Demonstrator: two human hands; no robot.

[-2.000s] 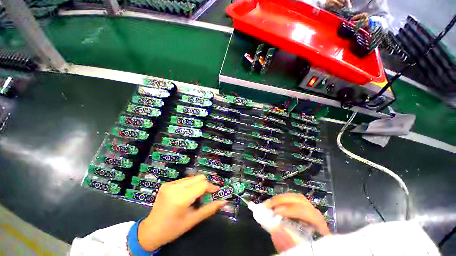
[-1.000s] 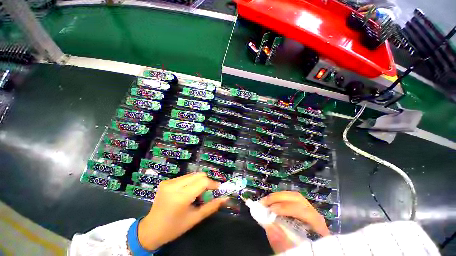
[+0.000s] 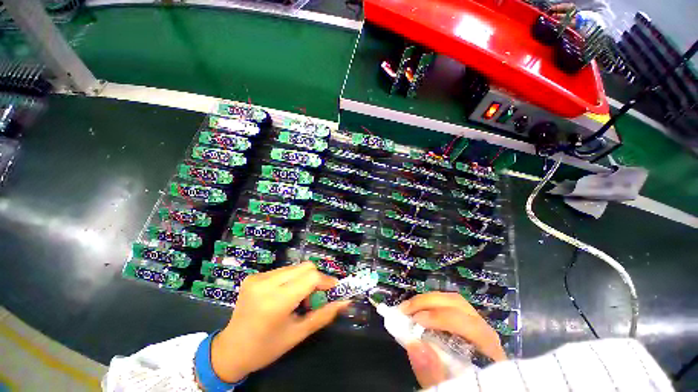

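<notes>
My left hand point(image 3: 277, 320), with a blue band at the wrist, holds a small green circuit board point(image 3: 342, 291) between thumb and fingers over the near edge of the tray. My right hand point(image 3: 451, 329) holds a translucent white glue syringe point(image 3: 403, 325) like a pen. Its thin needle point(image 3: 374, 300) points at the board's right end; whether it touches cannot be told. The clear parts tray point(image 3: 511, 264) lies under several rows of circuit boards point(image 3: 277, 209) with thin red and black wires.
A grey controller box point(image 3: 520, 121) with a lit red switch stands behind the tray, with a red plastic tray point(image 3: 474, 42) on top. A pale hose point(image 3: 585, 246) curves down at the right, near a grey cloth point(image 3: 605, 186). A green conveyor belt point(image 3: 207, 61) runs behind.
Over the two seconds the view has shifted slightly, and the held board has tilted a little. Both hands keep nearly the same pose, with the needle still at the board's right end.
</notes>
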